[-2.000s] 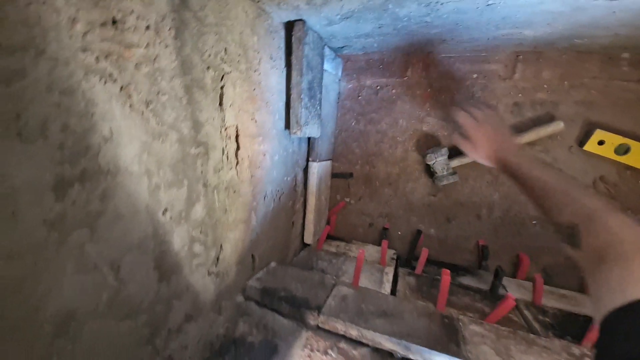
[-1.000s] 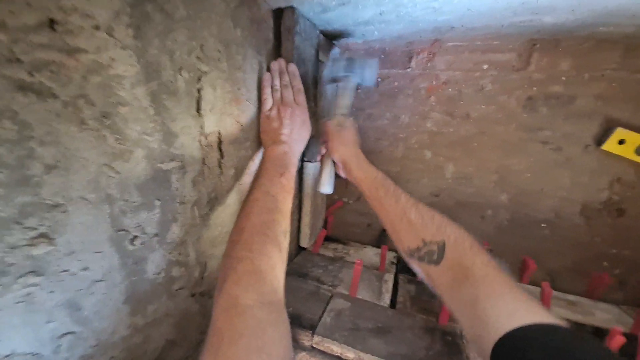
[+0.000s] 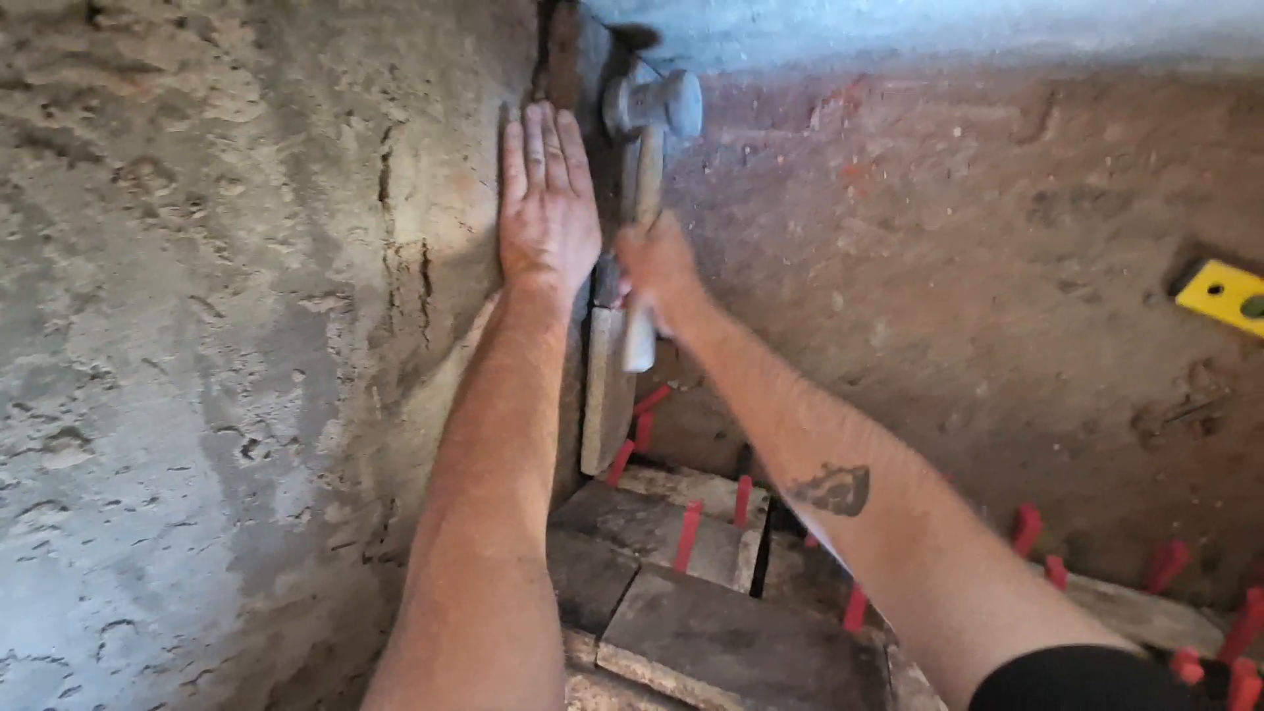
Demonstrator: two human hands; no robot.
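Note:
My left hand lies flat with its fingers extended over a stone or brick slab that stands along the rough wall. Gripped around its pale handle, a hammer is in my right hand. Its metal head is up beside the upper slabs, just right of my left fingertips; whether it touches them I cannot tell. Below the right hand an upright slab stands at the edge of the floor. What lies under my left palm is hidden.
Flat slabs run along the bottom, with several red plastic wedges among them. A yellow spirit level lies at the right on the brown surface. A pale wall closes off the top.
The hammer lay on the brown surface two seconds ago; it is now in my right hand. My left hand has come into view and onto the slab by the wall.

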